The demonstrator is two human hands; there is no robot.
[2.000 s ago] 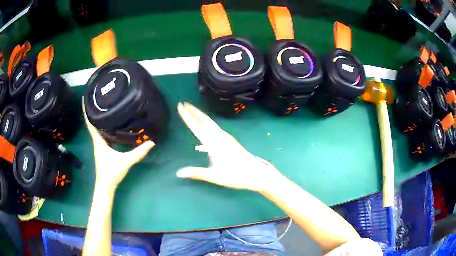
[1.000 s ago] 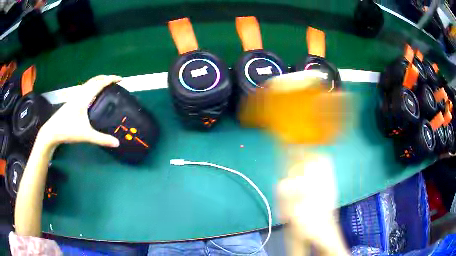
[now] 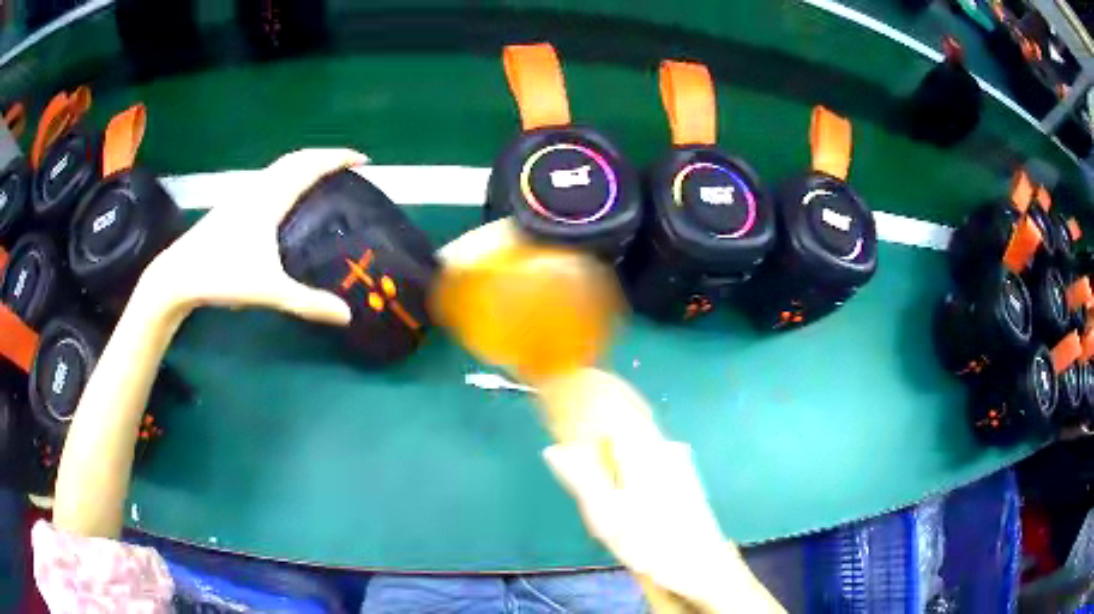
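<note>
A black Bluetooth speaker (image 3: 360, 270) is tilted on the green work surface, its side with orange button symbols facing up toward me. My left hand (image 3: 246, 240) holds it around its top end; its top face is hidden. My right hand (image 3: 624, 462) grips the handle of a mallet with an amber head (image 3: 528, 309). The head is blurred, just right of the speaker; I cannot tell whether they touch. The white cable's plug (image 3: 498, 383) lies on the surface below the mallet head.
Three speakers with lit rings and orange straps stand behind, the nearest one (image 3: 564, 186) left of the others. Speaker clusters stand at far left (image 3: 108, 228) and far right (image 3: 1014, 306). A white rail (image 3: 912, 230) runs behind. Blue crates (image 3: 876, 558) are at lower right.
The held speaker was upright two seconds ago and now lies tilted. My right hand was empty, then took the mallet, which has moved left toward the held speaker since a second ago.
</note>
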